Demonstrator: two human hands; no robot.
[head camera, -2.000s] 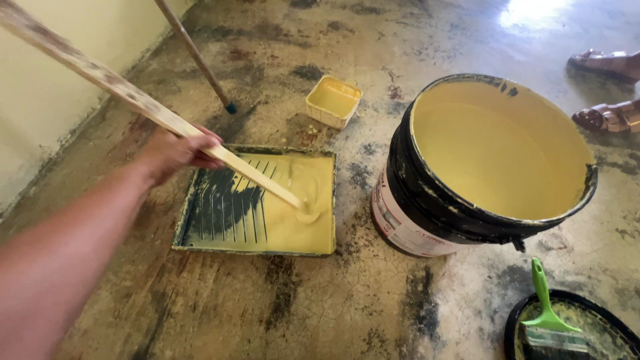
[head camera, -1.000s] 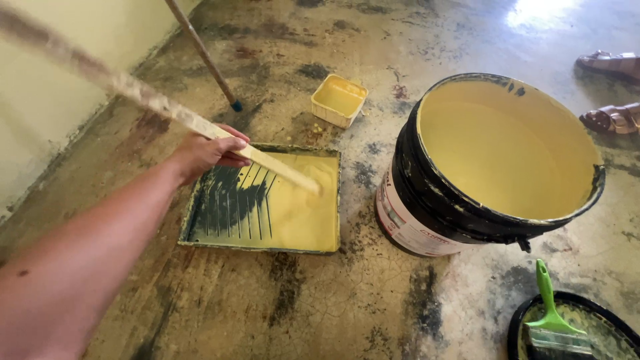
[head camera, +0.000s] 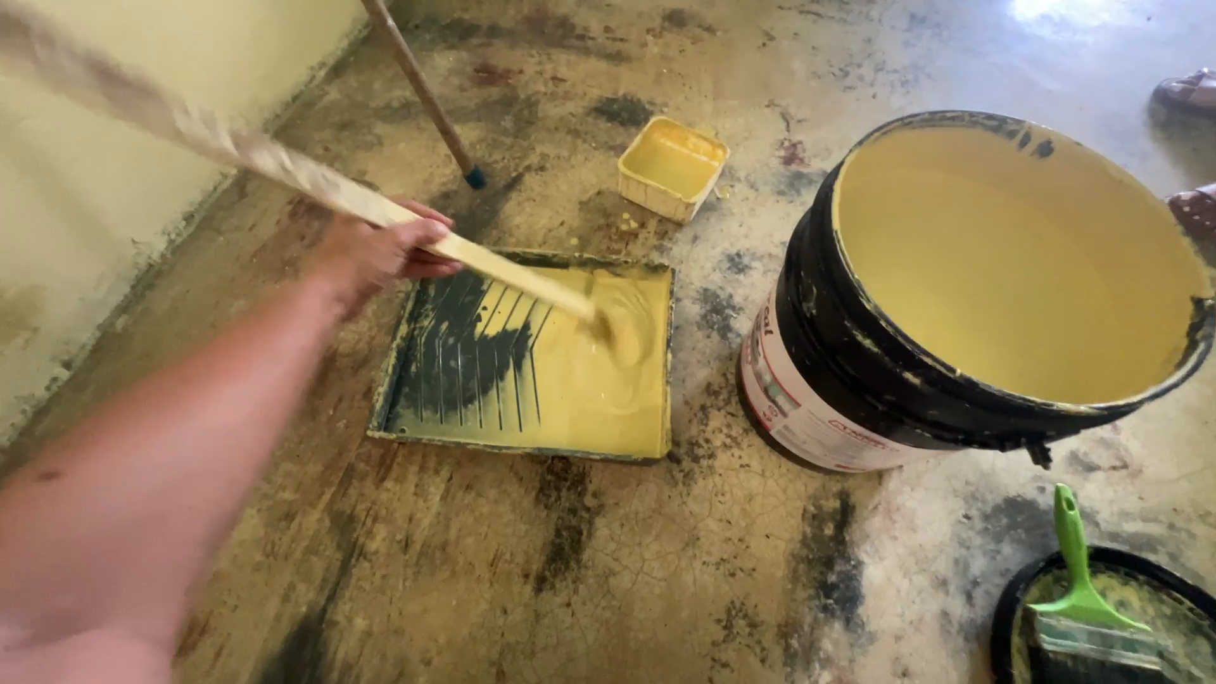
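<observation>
My left hand (head camera: 389, 249) is closed around a long wooden stick (head camera: 285, 171), pale at its lower part and stained higher up. The stick slants down to the right, its tip in the yellow paint of a black paint tray (head camera: 522, 450). Swirls show in the paint around the tip, and dark ribs show through on the tray's left half. To the right stands a large black bucket (head camera: 807, 285) with a label, holding yellow paint. My right hand is out of view.
A small square tub (head camera: 665, 190) with yellow paint stands behind the tray. A pole (head camera: 427, 95) touches the floor near the wall (head camera: 85, 190). At lower right, a green-handled paintbrush (head camera: 1073, 570) lies on a round black lid (head camera: 1007, 608). Another person's feet (head camera: 1192, 204) show at the right edge.
The stick's tip has moved about within the paint at the tray's right side, and the swirls there have changed shape. My left hand keeps its hold on the stick.
</observation>
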